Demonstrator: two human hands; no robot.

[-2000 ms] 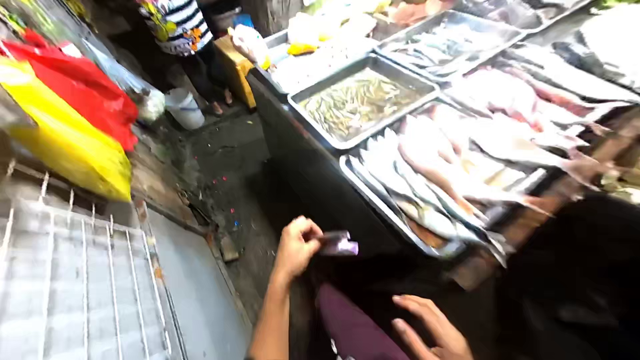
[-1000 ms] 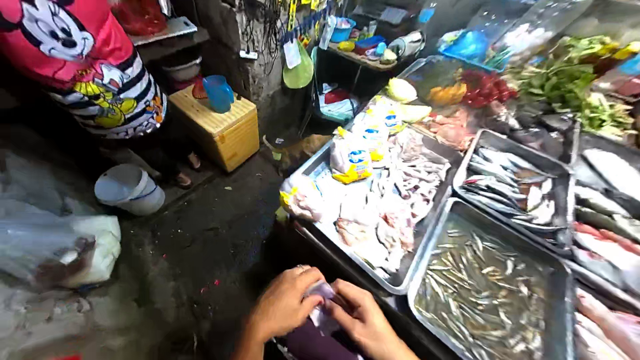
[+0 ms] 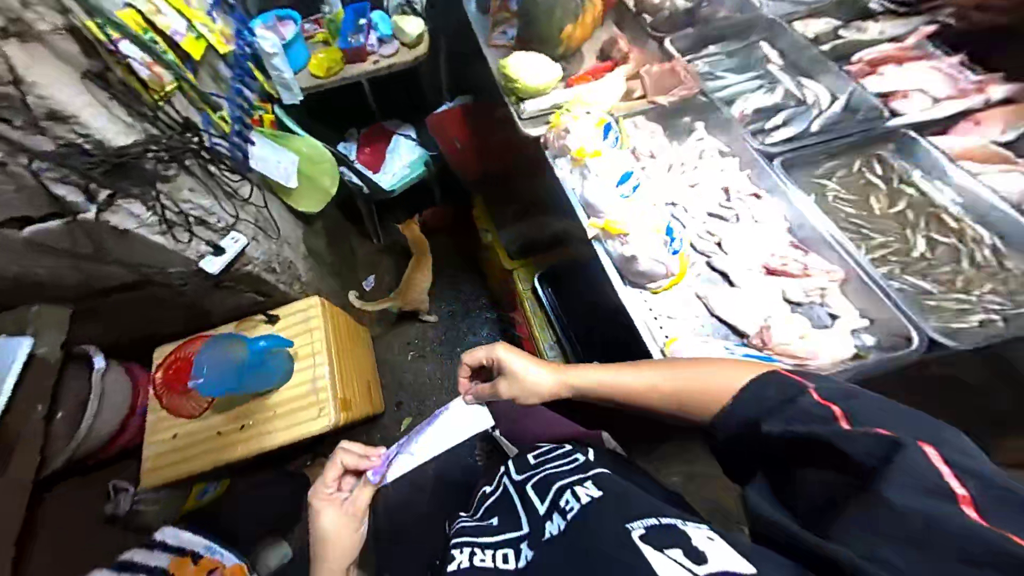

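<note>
A white and purple strip, apparently a banknote (image 3: 436, 438), is stretched out flat in front of my black shirt. Its lower left end is pinched by my left hand (image 3: 344, 488), and my right hand (image 3: 504, 374) grips the upper right end between thumb and fingers. To the right of my right hand lies a metal tray (image 3: 908, 340) of chicken pieces (image 3: 800, 308) and bagged whole chickens (image 3: 640, 240). A further tray of small fish (image 3: 912, 232) stands beside it.
At left a wooden box (image 3: 264, 432) bears a blue plastic pitcher (image 3: 244, 364) and a red bowl (image 3: 182, 376). An orange cat (image 3: 416, 276) is on the dark floor ahead. A power strip (image 3: 224, 252) and cables hang on the wall. Part of a striped garment (image 3: 180, 556) shows at bottom left.
The view has swung far to the left since the first frame. My hands, close together around the purple piece one second ago, are now farther apart with it stretched between them.
</note>
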